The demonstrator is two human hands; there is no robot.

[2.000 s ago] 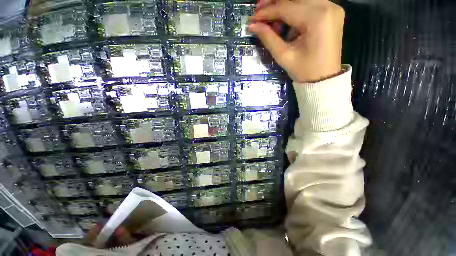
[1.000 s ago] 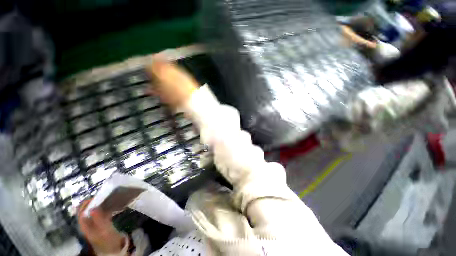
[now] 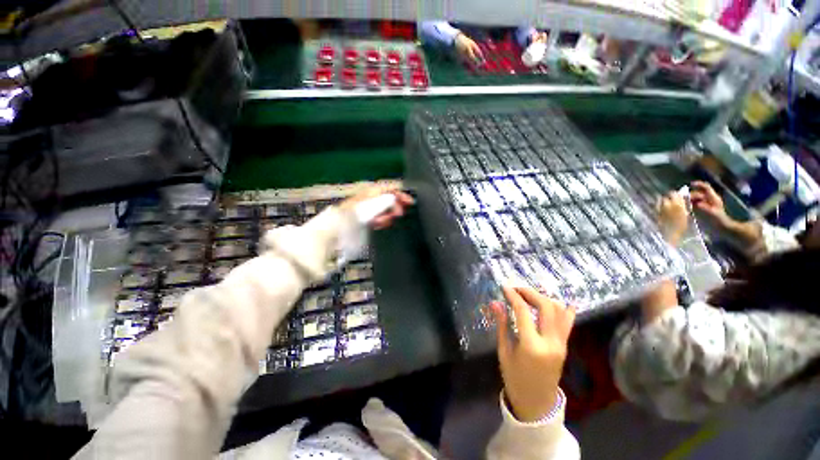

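Note:
A tall stack of clear blister trays (image 3: 557, 211) holding circuit boards stands right of centre. My left hand (image 3: 388, 208), slightly blurred, is by its left side, over the gap between stack and working tray. A white patch shows at that palm; I cannot tell whether it is a held strip. My right hand (image 3: 535, 346) is at the stack's front edge, fingers apart and fingertips at or very near the edge, with nothing seen in it. The working tray (image 3: 316, 325) lies flat at the left with rows of boards, partly hidden by my left arm.
White-edged sheets (image 3: 79, 310) lie at the working tray's left edge. Black cables (image 3: 31, 225) and a dark box (image 3: 103, 148) are at far left. Another person's hands (image 3: 683, 211) work right beside the stack. Behind the green surface (image 3: 315, 135), a tray of red parts (image 3: 370, 72) and other hands show.
The view has swung right and widened to show the stack fully. My left arm now reaches across the working tray toward the stack. My right hand has left the working tray for the stack's front edge.

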